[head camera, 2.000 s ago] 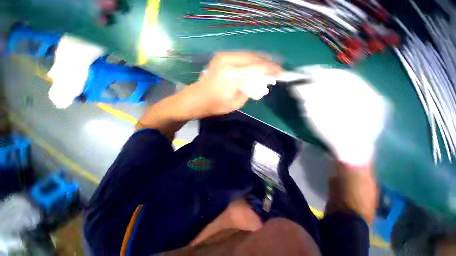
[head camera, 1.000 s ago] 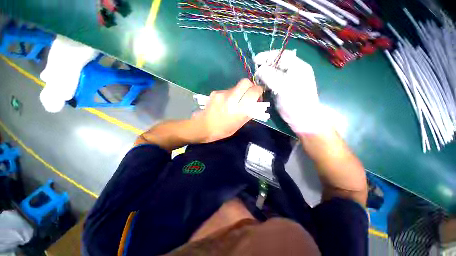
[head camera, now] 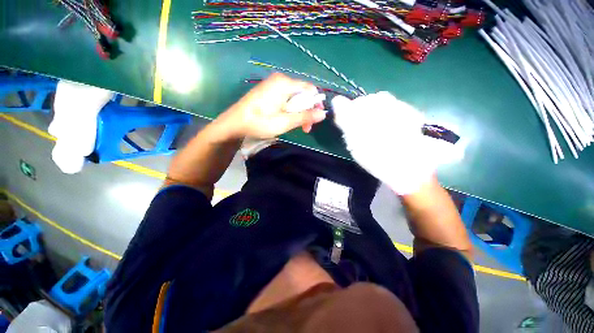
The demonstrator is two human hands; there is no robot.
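My left hand (head camera: 277, 110), bare with white covers at the fingertips, is curled around short-looking white sleeving (head camera: 257, 147), whose ends show below the palm; the rest is hidden. My right hand (head camera: 391, 140), in a white knit glove, is closed on a wire harness. The harness's dark connector end (head camera: 441, 134) sticks out at the glove's right side. Its twisted wires (head camera: 325, 68) fan out up and left from the glove's fingers, over the green mat. The two hands are close together at the bench's front edge, with a small gap between the fingertips.
A harness pile (head camera: 417, 32) with red connectors lies at the back. Loose white tubes (head camera: 540, 78) fan out at the right. A second harness group (head camera: 101, 29) lies past the yellow tape (head camera: 161, 52). Blue stools (head camera: 137, 133) stand before the bench; a striped sleeve (head camera: 566, 279) shows lower right.
My left hand has moved up and away from my right fingertips. My right hand has turned and lowered, and the dark connector now shows beside it. The view has shifted, so bench items sit higher.
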